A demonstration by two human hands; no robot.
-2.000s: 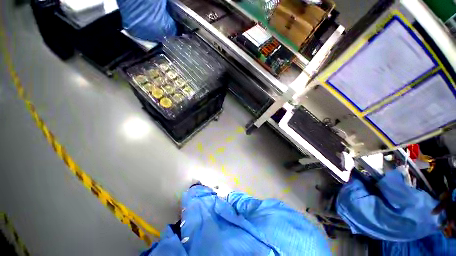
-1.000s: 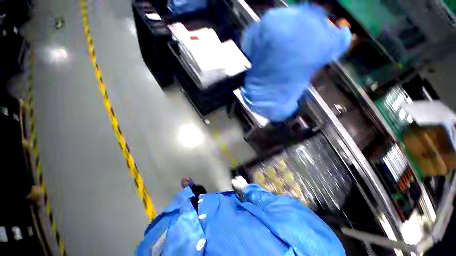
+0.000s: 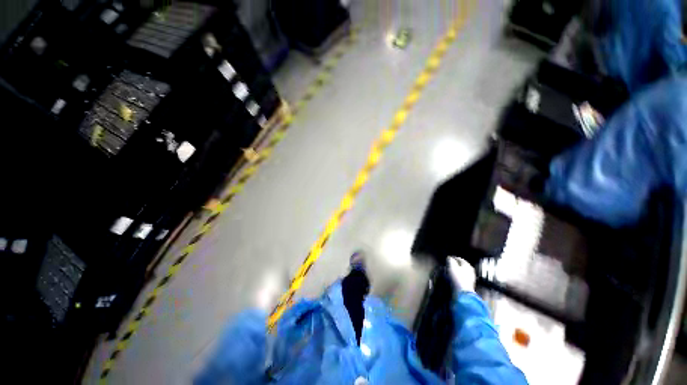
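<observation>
My right hand (image 3: 461,274), in a white glove, is at the lower right, at the end of my blue sleeve. It is beside the edge of a black bin (image 3: 461,207); blur hides whether its fingers touch or hold anything. My left hand is not visible; only a blurred blue left sleeve shows at the bottom. White sheets or packs (image 3: 525,237) lie on the black bins just right of my right hand. Another white piece with an orange mark (image 3: 542,342) lies nearer the bottom edge.
Stacked black totes (image 3: 45,173) with white labels fill the left side. Yellow-black tape (image 3: 369,169) runs along the grey floor, with a second taped line beside the totes. A person in blue (image 3: 621,154) is at the right, beside the bench edge.
The view has turned left and moved forward along the aisle. The component tray and the conveyor boards have left view. The black totes show larger, and my right hand is now beside the black bins.
</observation>
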